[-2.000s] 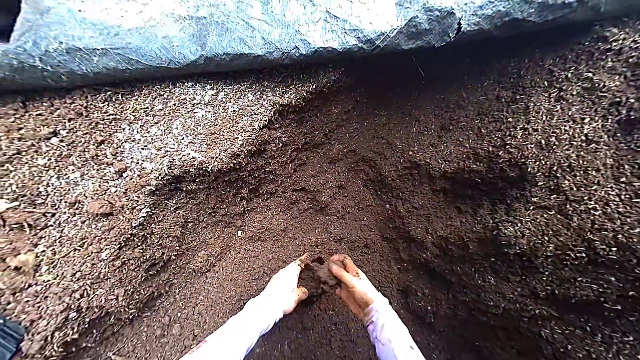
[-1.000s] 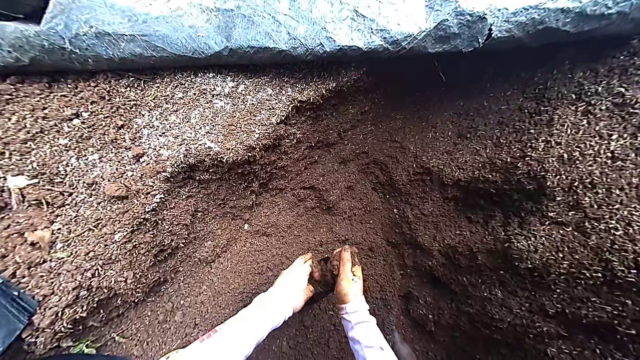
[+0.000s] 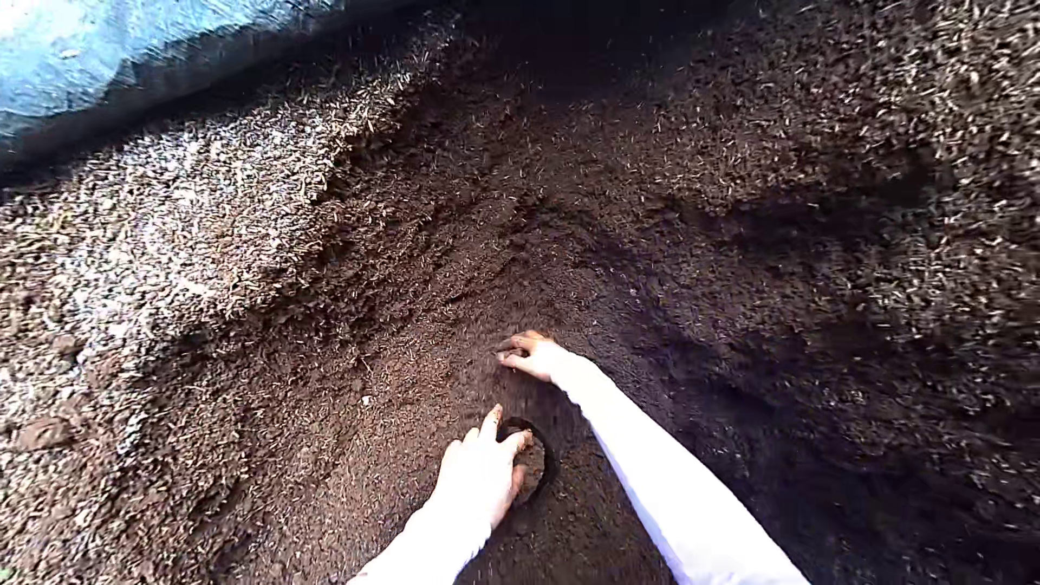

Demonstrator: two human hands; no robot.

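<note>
Dark brown soil (image 3: 406,390) mixed with pale husk-like bits forms a sloping hollow beneath both hands. My left hand (image 3: 483,467) rests at the rim of a round, dark-edged container (image 3: 548,463) with soil inside, its thumb and fingers spread over the near-left edge. Farther up the slope, my right hand (image 3: 532,355) is at the soil surface with its fingers curled and a gap between thumb and fingers. Whether it holds some soil cannot be told. White sleeves cover both forearms.
A bluish-grey plastic sheet (image 3: 162,49) lies along the upper left edge. Paler, husk-covered soil (image 3: 187,236) banks up at the left, with a clod (image 3: 45,433) low on that side. A shaded, uneven soil bank (image 3: 812,325) rises at the right.
My hands, close together before, are now apart: the right has moved up the slope, while the left is at the round container. The view has tilted and shifted.
</note>
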